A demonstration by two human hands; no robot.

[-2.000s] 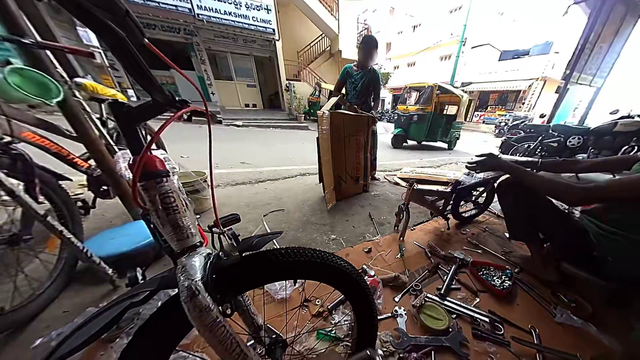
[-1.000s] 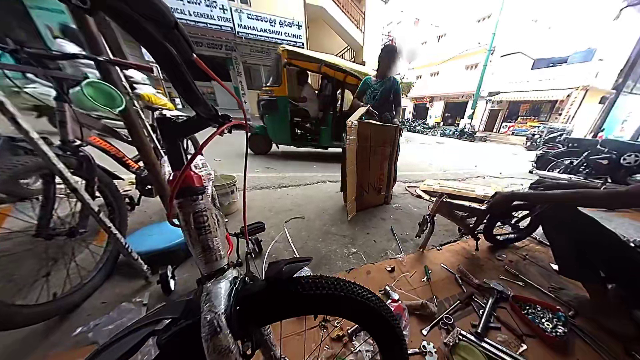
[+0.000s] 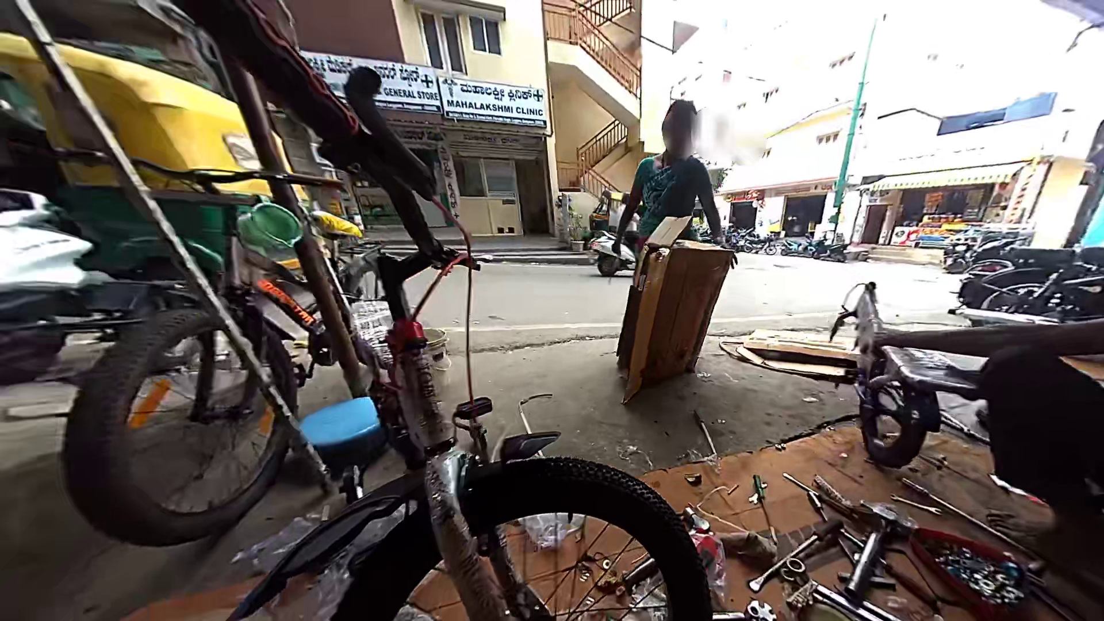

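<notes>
Neither my left hand nor my right hand is visible. Close in front stands a bicycle whose front wheel (image 3: 595, 474) fills the lower middle. Its fork (image 3: 457, 526) is wrapped in plastic film, and red cables (image 3: 466, 302) loop from the dark handlebar (image 3: 302, 86). Right of the wheel, tools lie scattered on a brown ground sheet (image 3: 733, 492), among them a hammer (image 3: 871, 552) and a green-handled screwdriver (image 3: 759, 492). A red tray (image 3: 949, 569) there holds nuts and bolts.
Beyond, a person (image 3: 677, 190) stands at an upright cardboard box (image 3: 677, 310). At right, a co-worker's arm (image 3: 992, 338) reaches over a small bicycle (image 3: 897, 397). Another bicycle (image 3: 181, 423), a slanted pole (image 3: 172, 250) and a blue stool (image 3: 343, 423) are at left.
The view has swung about. The green and yellow auto rickshaw behind the person a second ago is gone from there. The small bicycle at right now stands with its handlebar end raised.
</notes>
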